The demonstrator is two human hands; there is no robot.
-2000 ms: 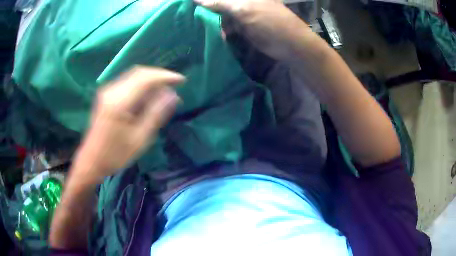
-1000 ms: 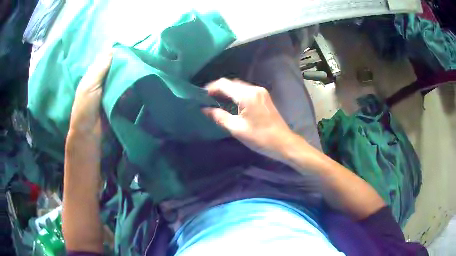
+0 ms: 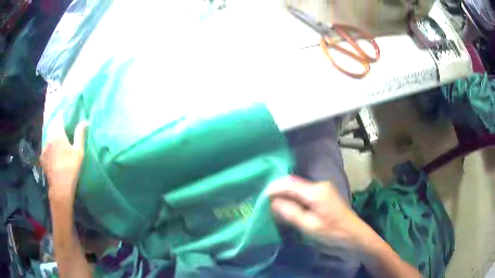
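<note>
The green garment piece (image 3: 217,138) lies over the front edge of the white table and hangs over my lap. Blurred yellow lettering (image 3: 233,211) shows on its lower part. My left hand (image 3: 64,157) is at the cloth's left side, with its fingers on a fold; the fingertips are partly hidden and washed out by glare. My right hand (image 3: 306,203) is blurred and pinches the right edge of the cloth, just right of the lettering.
Orange-handled scissors (image 3: 351,50) lie on the white table (image 3: 325,103). A control panel (image 3: 442,46) is at the table's right end. A clear plastic sheet (image 3: 73,38) is at the left edge. Green bundles (image 3: 410,217) hang at the lower right, near a dark red bar (image 3: 461,151).
The view shows more of the table, with the scissors now visible. The garment is spread wider and its lettering shows. My right hand has taken hold of its right edge; my left hand is further left.
</note>
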